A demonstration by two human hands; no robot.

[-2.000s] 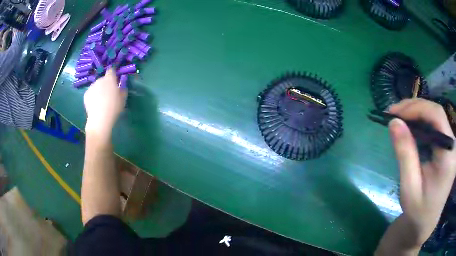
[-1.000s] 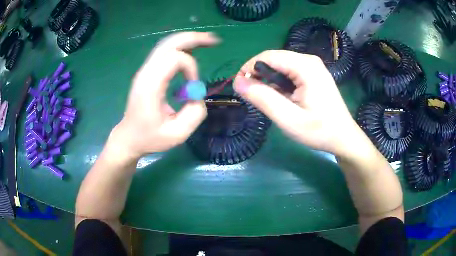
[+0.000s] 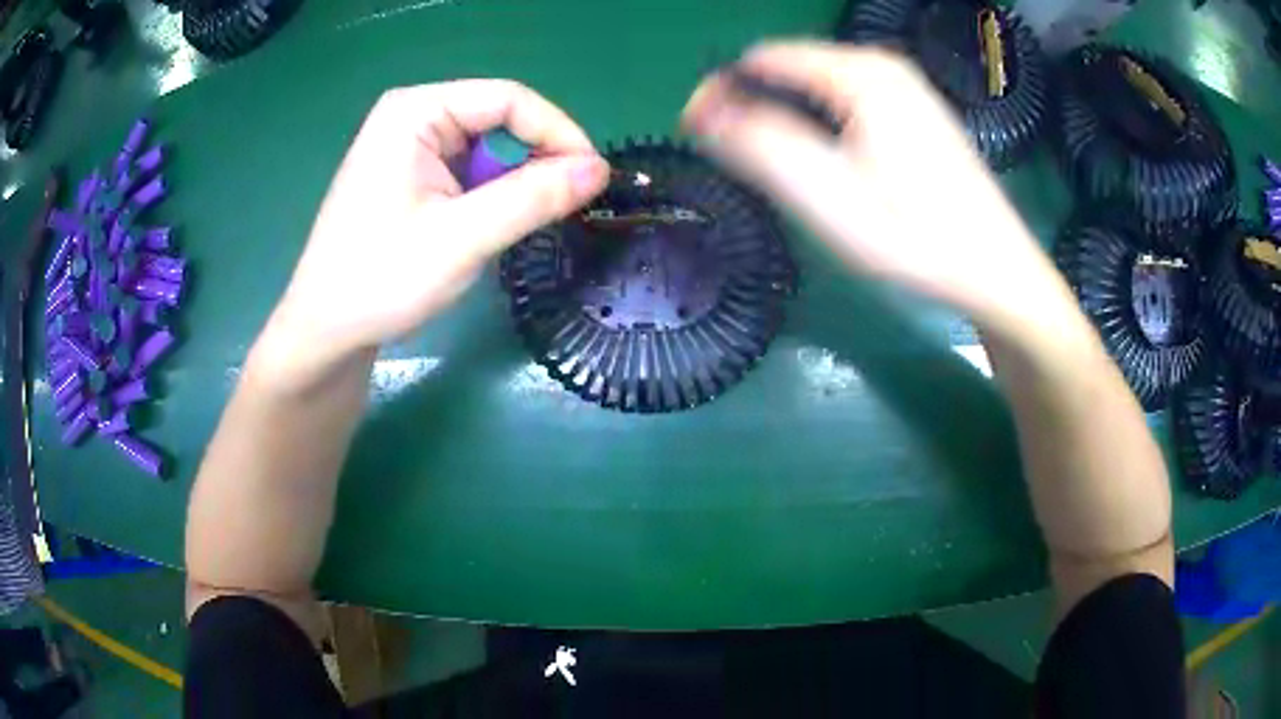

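A black round ribbed fan housing (image 3: 646, 302) lies on the green bench in front of me, with a thin circuit board strip at the far edge of its centre. My left hand (image 3: 457, 211) holds a purple battery (image 3: 492, 159) above the housing's left side, mostly hidden in the palm; its thumb and forefinger pinch a thin lead. A tiny pale connector (image 3: 644, 179) shows at the housing's far rim. My right hand (image 3: 829, 155), blurred, holds a dark slim tool (image 3: 781, 96) to the upper right of the housing.
A loose pile of purple batteries (image 3: 113, 302) lies at the left. Several ribbed housings (image 3: 1145, 134) are grouped at the right, and another housing (image 3: 232, 17) lies at the far left. A few more batteries (image 3: 1273, 194) show at the right edge.
My left hand went from the battery pile to above the housing with a battery. My right hand held the pale connector a second ago and has now moved up and right, away from it.
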